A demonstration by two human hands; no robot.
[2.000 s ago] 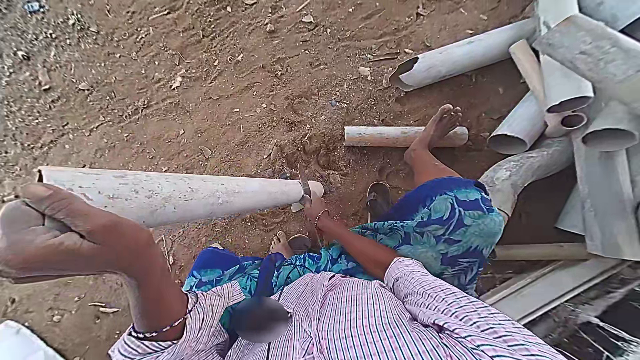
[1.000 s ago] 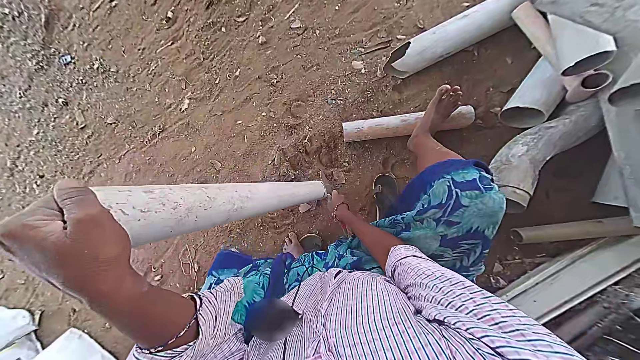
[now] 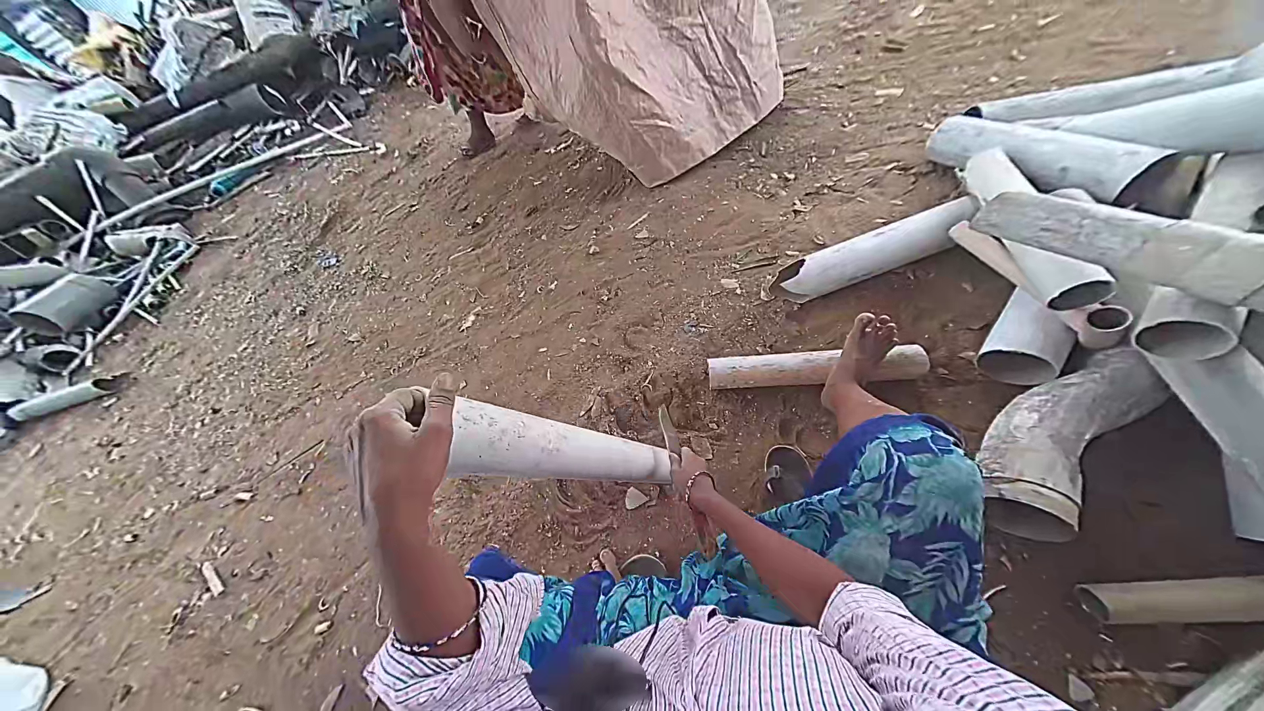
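Note:
My left hand [image 3: 405,444] grips the wide upper end of a whitish plastic pipe [image 3: 553,444], with the thumb up at its rim. The pipe slopes down toward the right, and its narrow-looking far end is beside my right hand [image 3: 688,472]. That hand is closed around a tool with a thin metal blade [image 3: 671,433], which stands across the pipe's far end; whether it touches the pipe I cannot tell. A shorter pipe [image 3: 770,369] lies on the soil, with my bare right foot [image 3: 867,346] on or against it.
Large pipes and a curved pipe elbow [image 3: 1047,434] are piled at the right. A heap of scrap pipes [image 3: 69,301] lies at the upper left. At the top, a person [image 3: 474,59] stands beside a big pale sack [image 3: 642,79]. A sandal [image 3: 787,469] is near my knee.
The view has tilted up, bringing the scrap heap, person and sack into sight. My left hand, with the pipe's end, has come closer to my right hand in view. The blade shows again beside my right hand.

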